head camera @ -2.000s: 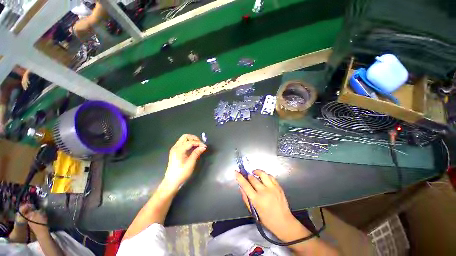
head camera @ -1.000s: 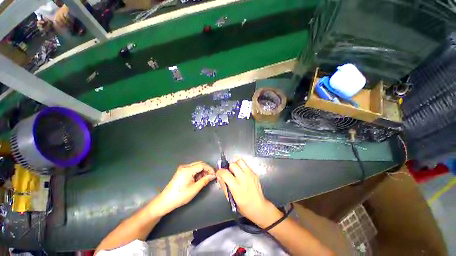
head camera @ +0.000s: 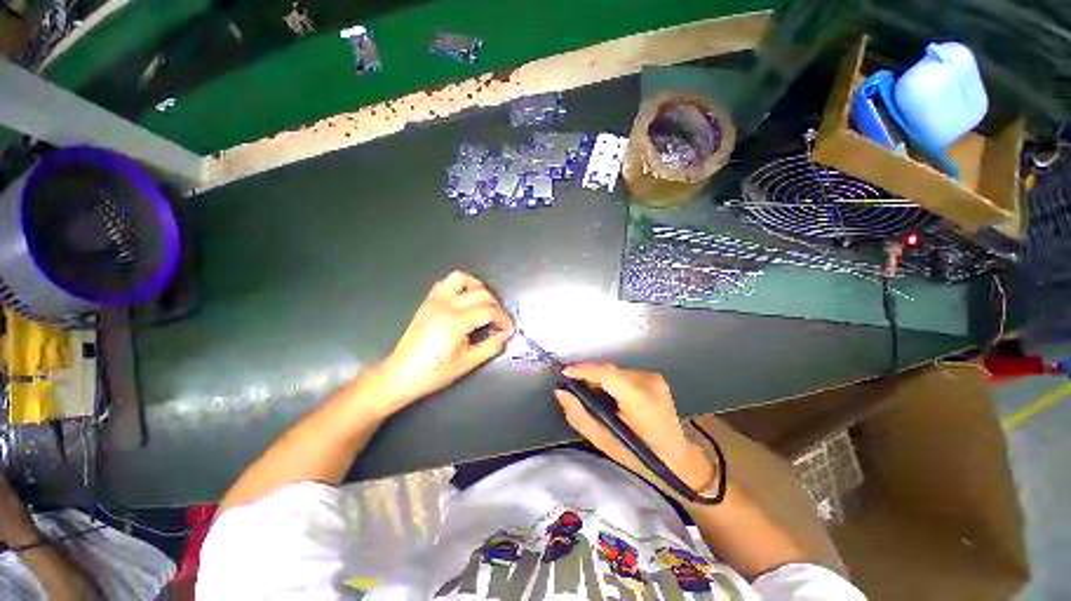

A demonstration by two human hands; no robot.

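Observation:
My right hand (head camera: 634,413) holds a slim black soldering iron (head camera: 617,425), its cord looping by the wrist. The tip points up-left at a small white-blue circuit board (head camera: 524,350) on the dark green bench. My left hand (head camera: 452,335) is at the board's left edge with fingertips pinched; whether they grip the board or a thin part is too small to tell. A group of blue-silver small parts (head camera: 517,174) lies further back on the bench, with a white perforated piece (head camera: 605,162) beside it.
A brown tape roll (head camera: 679,150) stands right of the parts. Thin wires (head camera: 705,277) lie on a green mat, near a black round grille (head camera: 828,197) and an open carton (head camera: 916,176). A purple-rimmed fan (head camera: 100,227) stands left. A conveyor belt (head camera: 258,76) runs behind. A person's arm shows lower left.
Both hands came together over the bench. The iron now slants up-left to a small board, and the left fingers have moved beside its tip. The camera view has shifted.

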